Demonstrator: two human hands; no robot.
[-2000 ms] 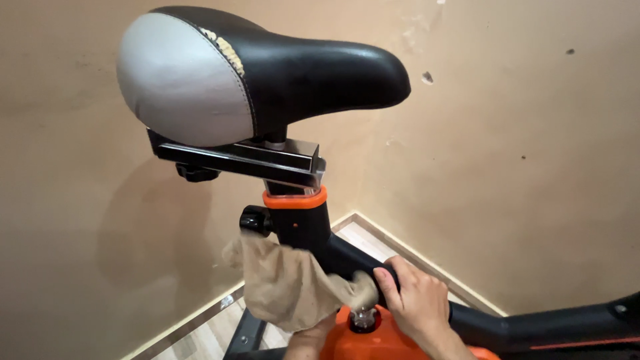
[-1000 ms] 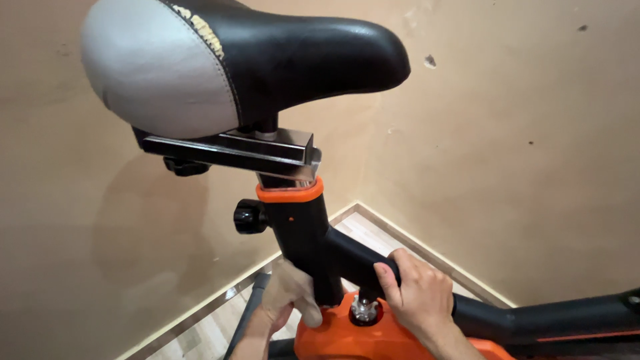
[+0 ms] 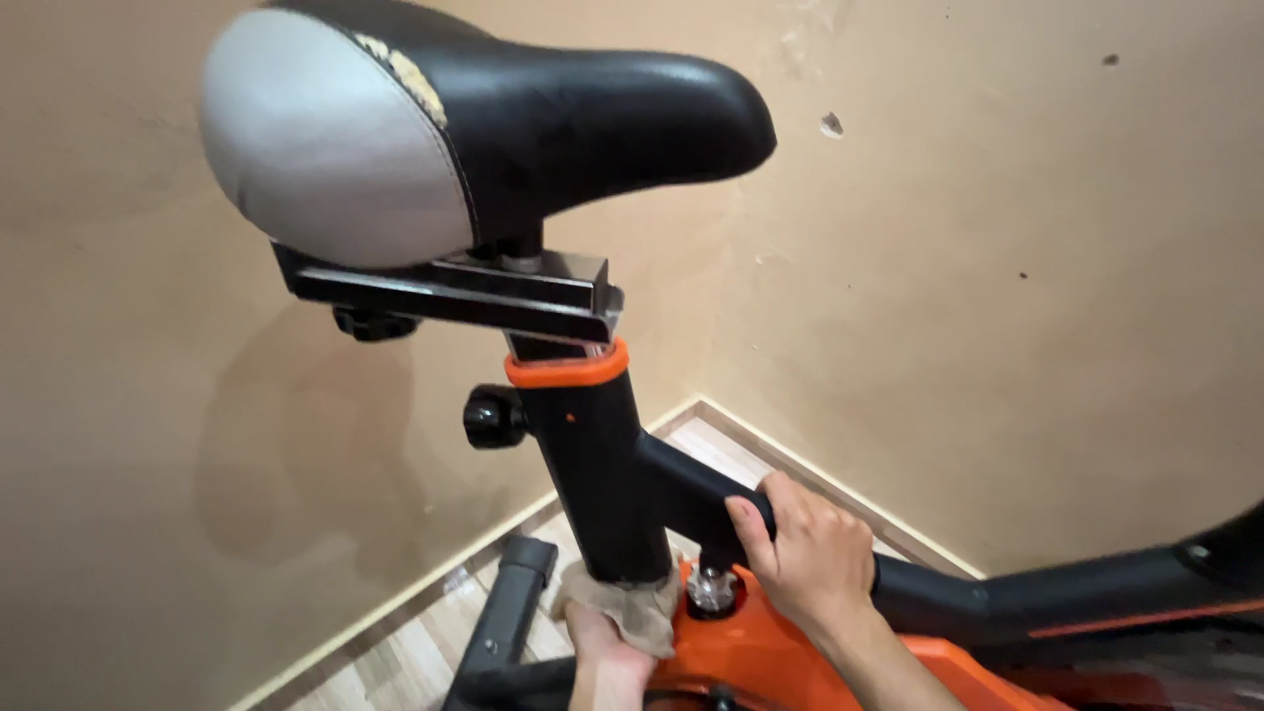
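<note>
An exercise bike with a black and grey saddle (image 3: 494, 128), torn along its seam, fills the middle of the view. My left hand (image 3: 607, 647) presses a beige cloth (image 3: 627, 602) around the bottom of the black seat tube (image 3: 597, 474), just above the orange housing (image 3: 790, 642). My right hand (image 3: 815, 553) grips the black frame tube (image 3: 691, 484) that slopes down from the seat tube. Between the hands, a shiny metal fitting (image 3: 713, 590) sits in an opening of the housing.
A black adjusting knob (image 3: 496, 417) juts left from the seat tube, and another knob (image 3: 375, 324) is under the saddle slider (image 3: 444, 296). Beige walls (image 3: 948, 296) meet in a corner behind the bike. A black stabilizer bar (image 3: 504, 612) rests at lower left over the pale floor.
The cloth hung loose across the seat tube two seconds ago; now it is bunched around the tube's base in my left hand. My right hand has stayed on the frame tube.
</note>
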